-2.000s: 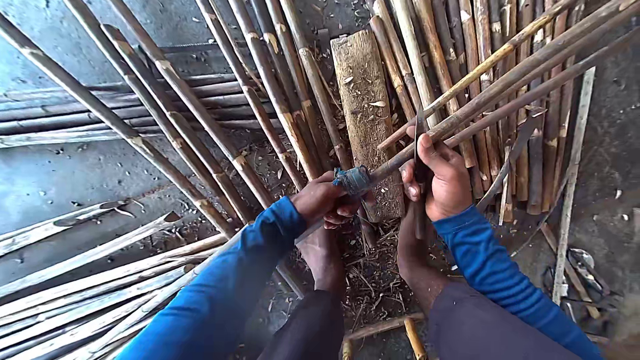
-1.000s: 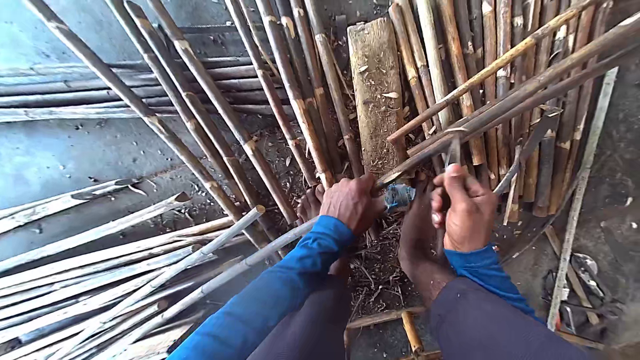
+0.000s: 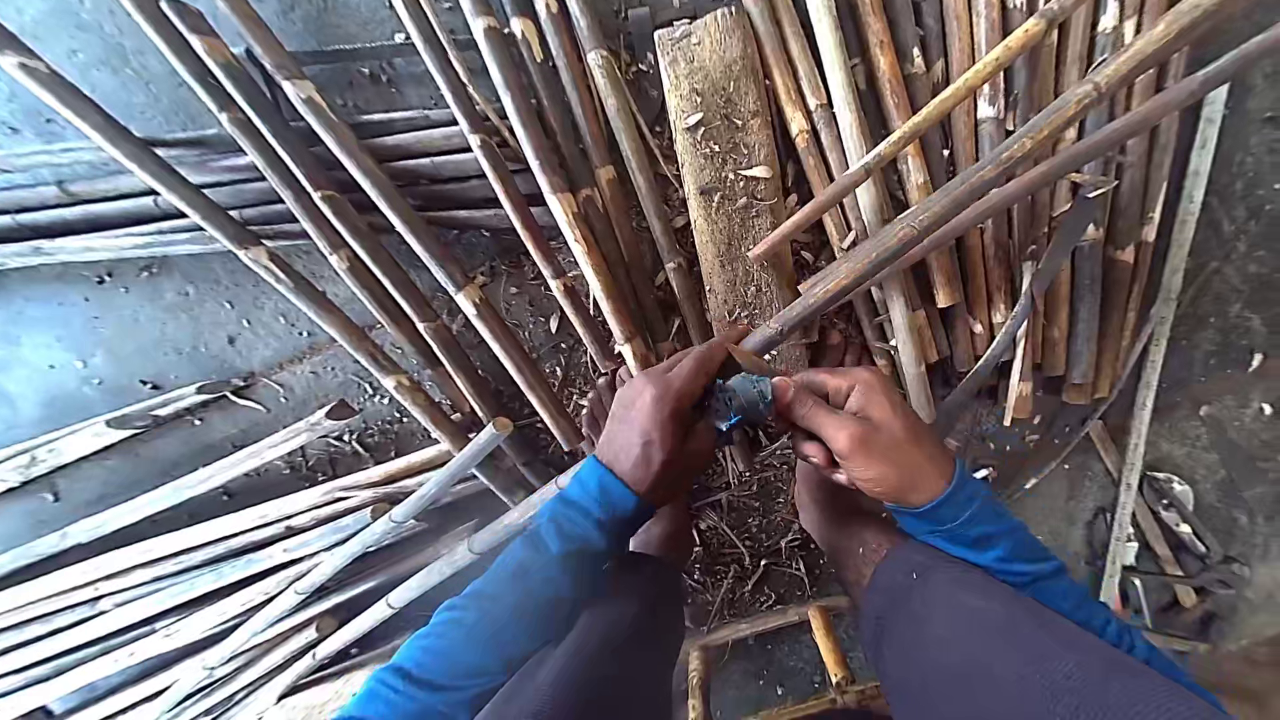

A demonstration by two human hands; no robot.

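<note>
A slender bamboo pole (image 3: 900, 235) comes down from the upper right to my left hand (image 3: 660, 430), whose fingers are curled at its lower end. Another pale pole (image 3: 490, 530) reaches that hand from the lower left; whether they are one length is hidden. A blue-grey cloth wrapping (image 3: 742, 402) sits between my hands; what it is wound around is unclear. The thumb and fingertips of my right hand (image 3: 865, 430) pinch its right side. A small pointed brown tip (image 3: 750, 360) shows just above the wrapping. No blade is plainly visible in either hand.
A worn wooden board (image 3: 720, 150) lies ahead, strewn with shavings. Bamboo poles (image 3: 340, 230) lean at the left, and cut pieces (image 3: 990, 200) line the right. Split lengths (image 3: 200, 540) cover the lower left. A dark curved strip (image 3: 1040, 290) is at the right. Bare feet flank the debris.
My right hand held an upright blade against the pole one second ago; now its fingertips are on the cloth wrapping, beside my left hand, and the blade no longer shows plainly.
</note>
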